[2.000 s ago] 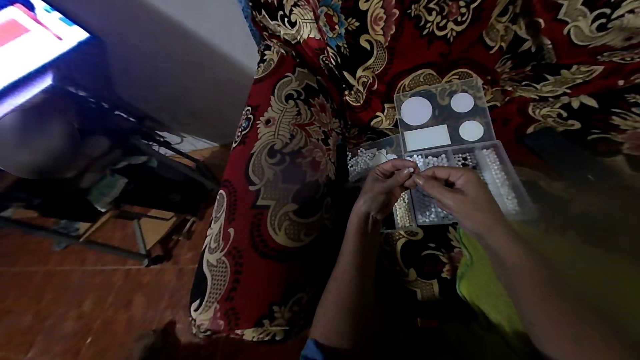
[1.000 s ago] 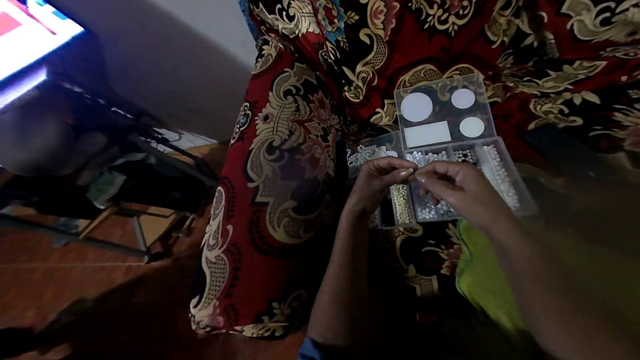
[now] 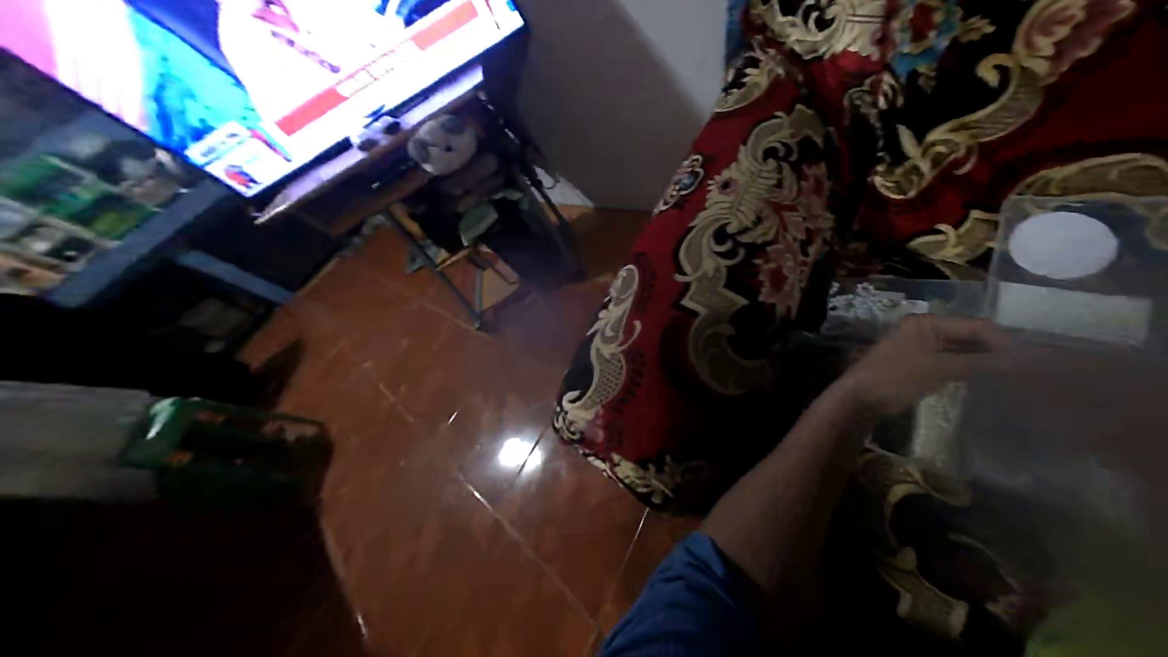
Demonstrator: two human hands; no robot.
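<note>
My left hand (image 3: 922, 360) is over the left part of a clear plastic bead box, its fingers bent together; blur hides whether anything is between them. My right hand (image 3: 1077, 388) is only a faint blur at the right, close to the left fingertips. Behind the hands stands the raised clear lid (image 3: 1131, 265), bearing a white round sticker (image 3: 1063, 245) and a white rectangular one (image 3: 1072, 312). Small pale pieces lie in a clear tray (image 3: 871, 306) left of the lid. Below my left hand shows a compartment of pale beads (image 3: 937, 424).
A red, black and gold patterned cloth (image 3: 757, 265) covers the seat beneath the box. To the left are a lit television (image 3: 301, 73), a stand with a stuffed toy (image 3: 444, 144), the tiled floor (image 3: 438, 438) and a green container (image 3: 219, 438).
The view has swung far to the left, bringing in more of the television and floor. Both hands remain near each other by the box.
</note>
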